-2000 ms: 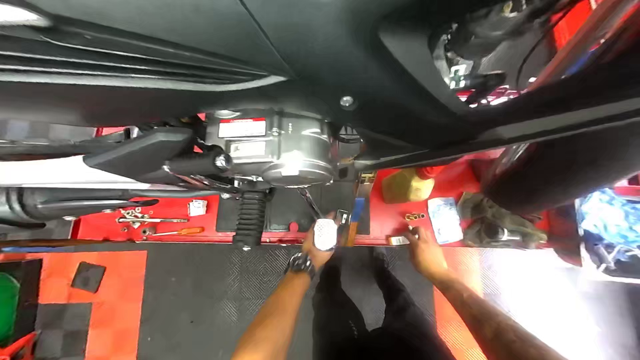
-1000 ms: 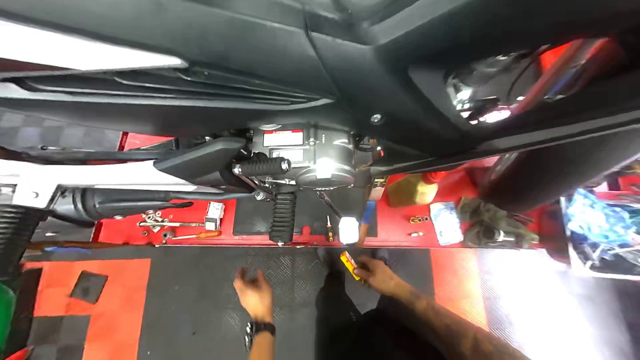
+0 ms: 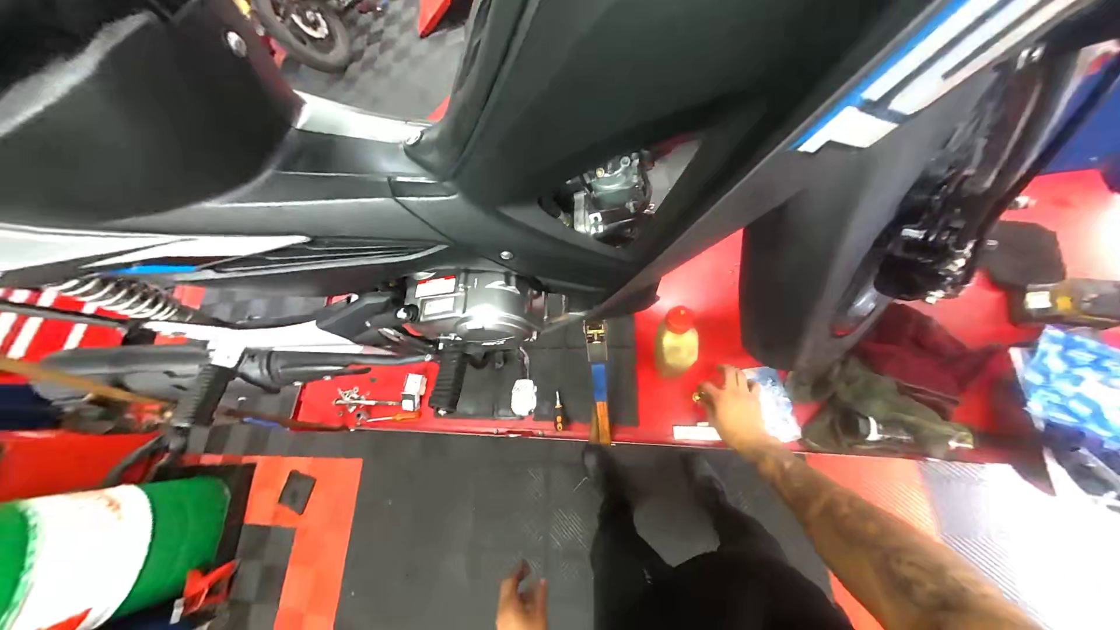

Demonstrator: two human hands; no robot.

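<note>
My right hand (image 3: 733, 407) reaches down to the red work platform (image 3: 560, 432), its fingertips at a small brass-coloured part (image 3: 698, 397); whether it grips that part is hard to tell. A clear plastic bag (image 3: 773, 404) lies just right of the hand, and a yellowish bottle with a red cap (image 3: 678, 343) stands to its left. My left hand (image 3: 522, 599) hangs over the floor at the bottom edge, fingers apart, holding nothing visible. Above the platform is a motorcycle with a metal engine cover (image 3: 479, 306). Below that cover lie a white object (image 3: 523, 397) and a screwdriver (image 3: 559, 411).
Wrenches and small parts (image 3: 367, 402) lie on the platform at the left. A ratchet strap (image 3: 599, 385) hangs near the middle. Dark cloths (image 3: 875, 407) lie at the right. A green and white drum (image 3: 114, 551) is at the lower left. The footrest (image 3: 449, 376) juts down.
The yellow item in my right hand one second ago is no longer in it, and that hand has moved right to the small brass-coloured part. The view has widened and shifted.
</note>
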